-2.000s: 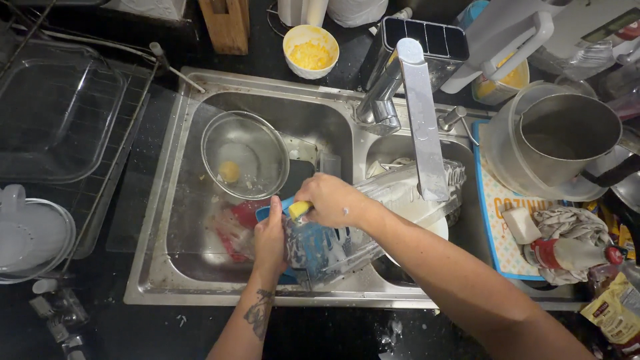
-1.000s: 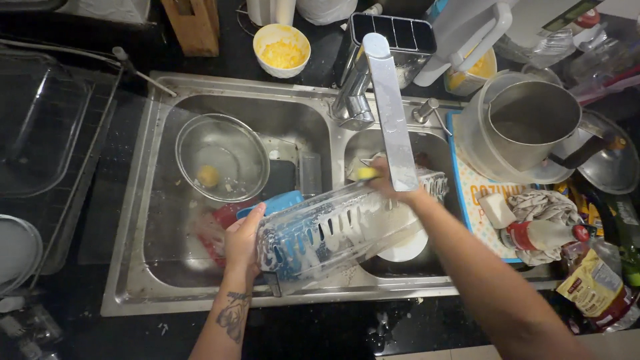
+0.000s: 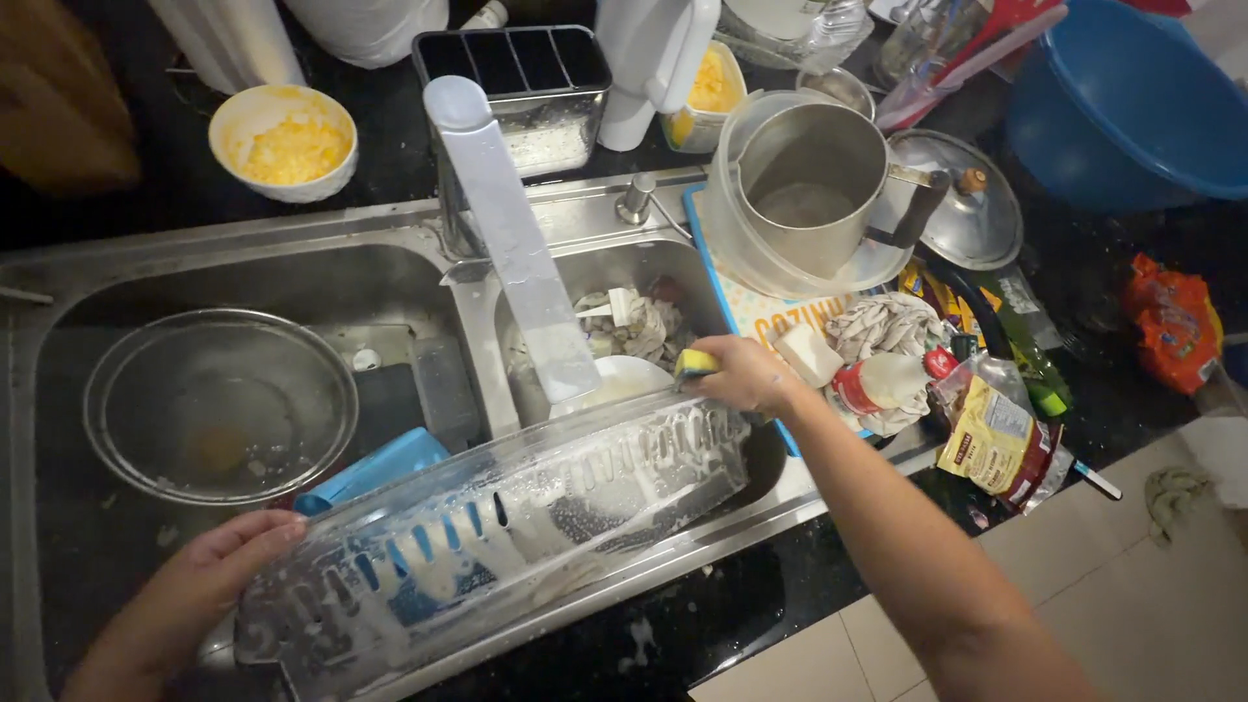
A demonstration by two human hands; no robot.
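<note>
A long clear plastic slotted tray (image 3: 507, 526), streaked with suds, lies slanted above the two basins of a steel sink. My left hand (image 3: 210, 585) grips its near-left end, thumb on the upper edge. At the tray's far-right end, my right hand (image 3: 746, 375) holds a yellow sponge (image 3: 696, 365) against the rim. Behind the tray, a blue plastic item (image 3: 375, 471) and a round clear glass dish (image 3: 222, 405) are in the left basin. In the right basin are a white dish (image 3: 624, 378) and a crumpled cloth (image 3: 648, 327), both partly hidden.
The faucet (image 3: 517, 244) reaches over the sink divider. To the right stand a metal pot (image 3: 814, 185) inside a plastic container, a pot lid (image 3: 960, 200), a bottle (image 3: 882, 380) and food packets (image 3: 999, 439). A bowl of yellow food (image 3: 284, 143) sits behind the left basin.
My right hand with the sponge has moved from beside my left hand to the tray's far-right end. The view has shifted right.
</note>
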